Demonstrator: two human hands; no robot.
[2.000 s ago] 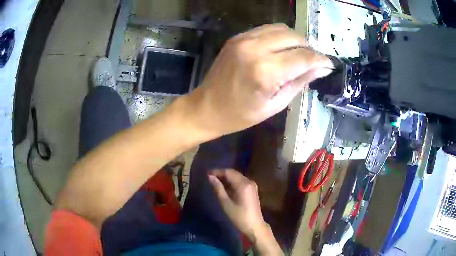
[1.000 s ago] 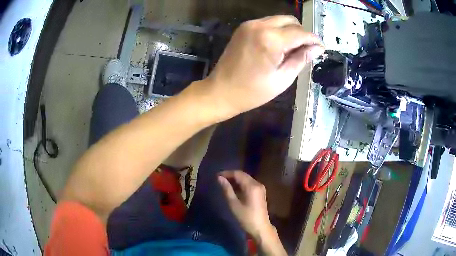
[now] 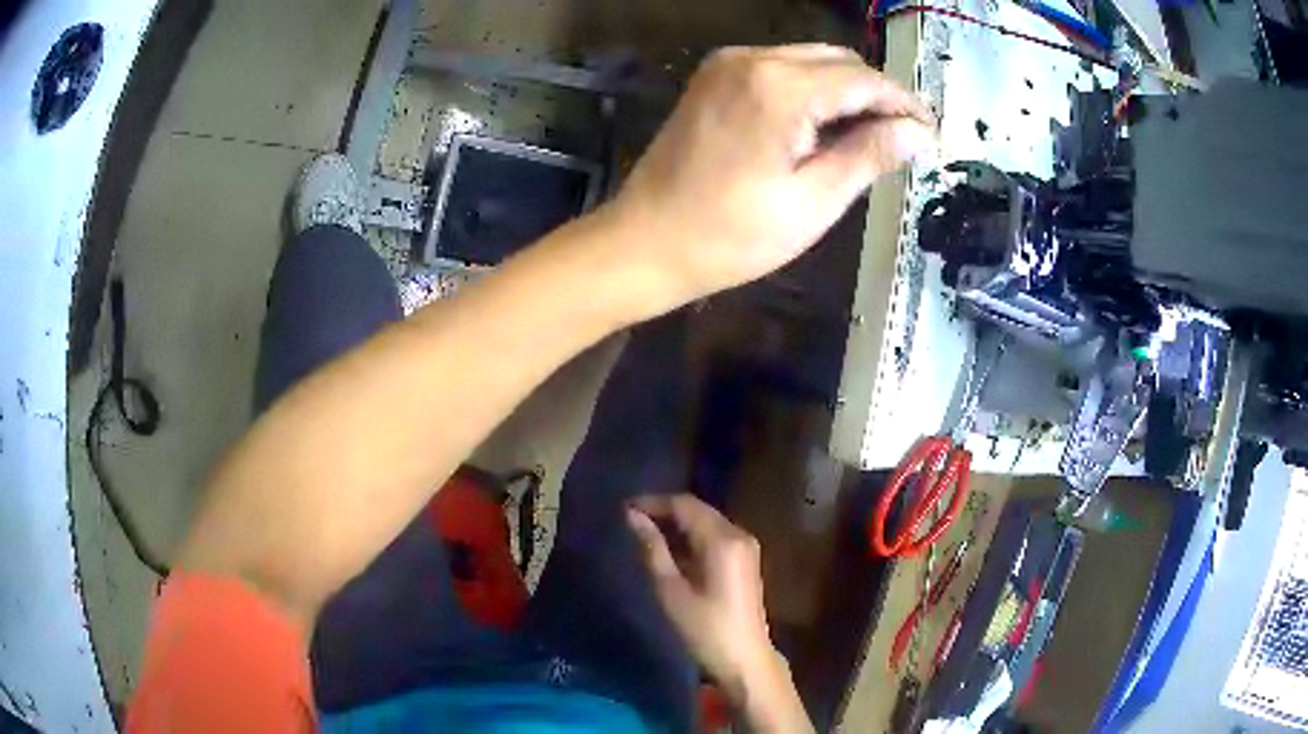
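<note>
My left hand (image 3: pixel 775 165) is raised in front of the sewing machine head (image 3: pixel 1219 194). Its thumb and index fingertips are pinched together beside the dark needle and presser area (image 3: pixel 1004 237), with a small gap between them. Any tiny thing in the pinch is too small to tell. My right hand (image 3: pixel 706 581) is lower, over my leg, with loosely curled fingers and nothing visible in it. The machine's bright metal parts show just right of my left fingertips.
Red-handled scissors (image 3: pixel 921 498) lie at the table edge (image 3: pixel 878 373). Red-handled tools (image 3: pixel 930 609) and a dark tool tray (image 3: pixel 1026 588) are on the wooden shelf. A foot pedal (image 3: pixel 512 204) is on the floor. Tubing (image 3: pixel 1004 29) runs along the table's top.
My left fingertips have drawn back from the machine's needle area, slightly up and left. My right hand has shifted slightly right in view, still loosely curled. The view has shifted a little.
</note>
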